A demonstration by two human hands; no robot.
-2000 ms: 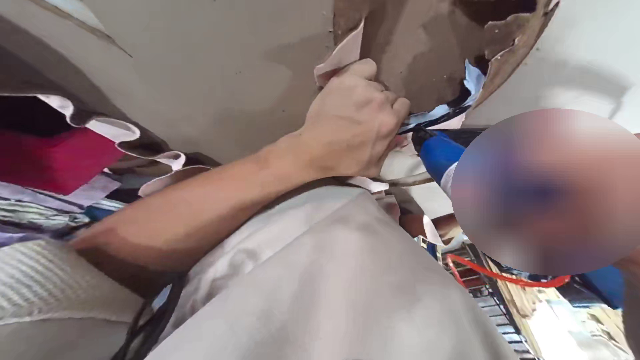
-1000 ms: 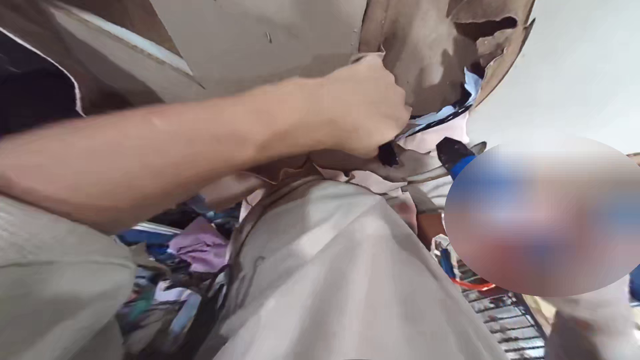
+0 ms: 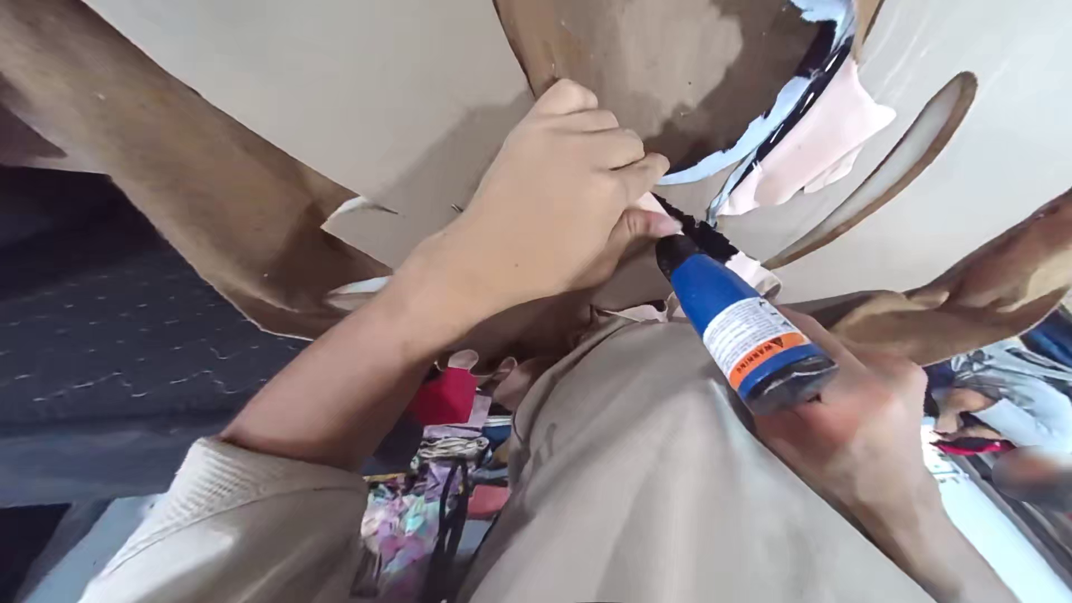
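Observation:
My left hand (image 3: 578, 184) is closed on the edge of a brown sheet (image 3: 653, 75), perhaps leather, near a narrow black strip (image 3: 703, 234). A blue hand-held tool or bottle (image 3: 729, 310), with a black tip and a warning label, points up and left, its tip close to my left thumb. Behind and below its dark end is my right hand (image 3: 854, 419), wrapped around it; the fingers are mostly hidden. Torn light-blue backing (image 3: 754, 134) lines the sheet's curved edge, with a pale pink scrap (image 3: 829, 138) beside it.
A pale work surface or large sheet (image 3: 360, 84) lies ahead, with a curved brown strip (image 3: 896, 176) on it. More brown material (image 3: 193, 167) crosses the left, above dark stitched fabric (image 3: 126, 327). Colourful scraps (image 3: 410, 519) lie below. At the far right is a person (image 3: 1013, 385), partly visible.
The blue object's tip now lies beside my left thumb; earlier it was farther right of that hand. The brown material around my left hand has shifted. The view has also moved.

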